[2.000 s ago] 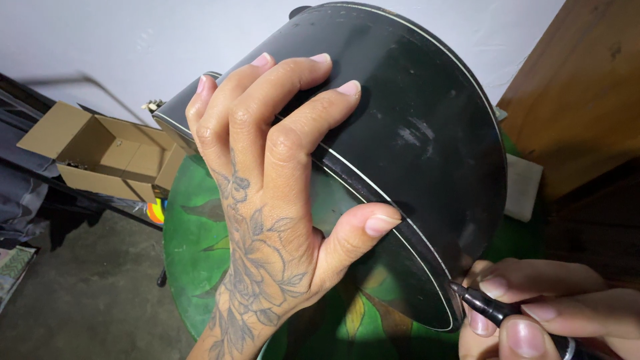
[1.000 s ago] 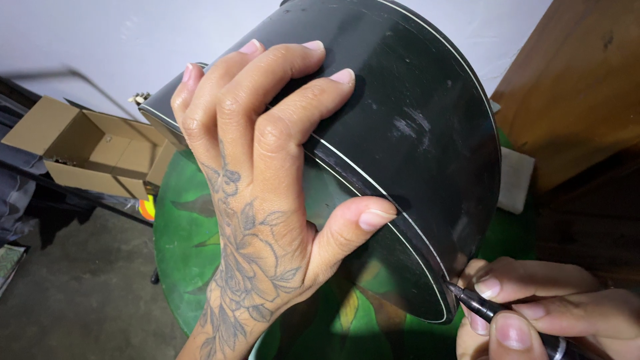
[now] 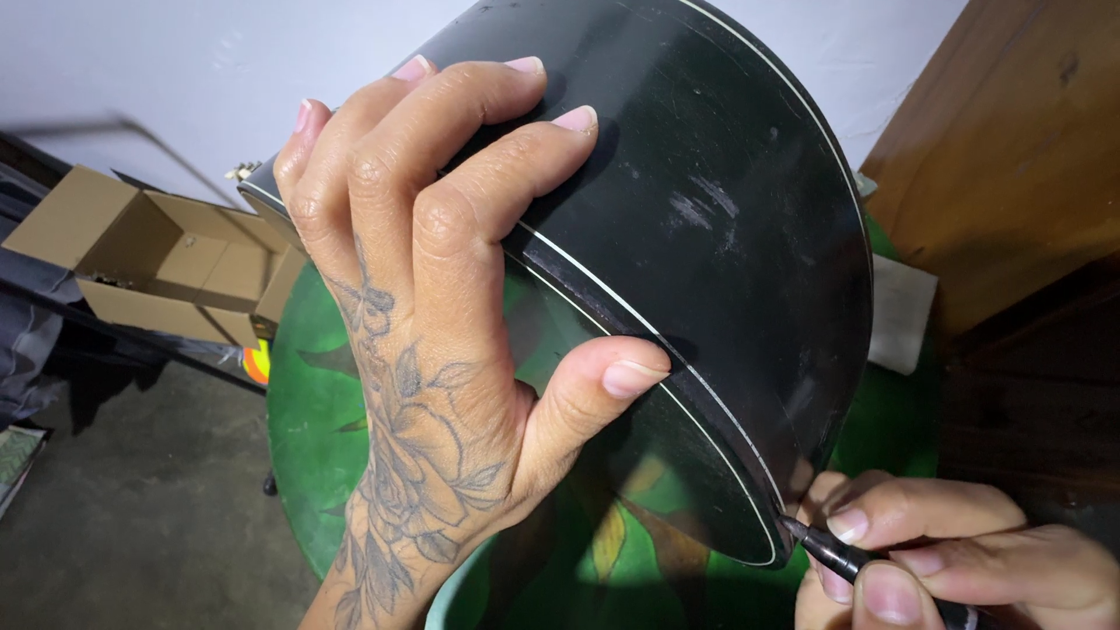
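A glossy black curved body with thin white edge lines (image 3: 744, 219), possibly part of a stringed instrument, fills the upper middle and bears pale scuffs. My left hand (image 3: 437, 306), tattooed with flowers, holds it from the left: the fingers are spread over its broad curved face, and the thumb presses on the band by the edge. At the lower right, my right hand (image 3: 954, 551) grips a black marker pen (image 3: 836, 553). The pen's dark tip is at the body's lower corner, beside the white line. Fingers of the right hand partly hide behind the pen, near that corner.
Beneath is a round green painted tabletop (image 3: 306, 420) with leaf shapes. An open cardboard box (image 3: 175, 262) stands at the left, above a grey floor (image 3: 149, 525). A pale block (image 3: 901, 315) and a wooden panel (image 3: 1024, 131) are at the right. A light green rim (image 3: 455, 582) shows at the bottom.
The view has shifted slightly. Both hands keep their holds, and the pen tip stays by the lower corner of the black body.
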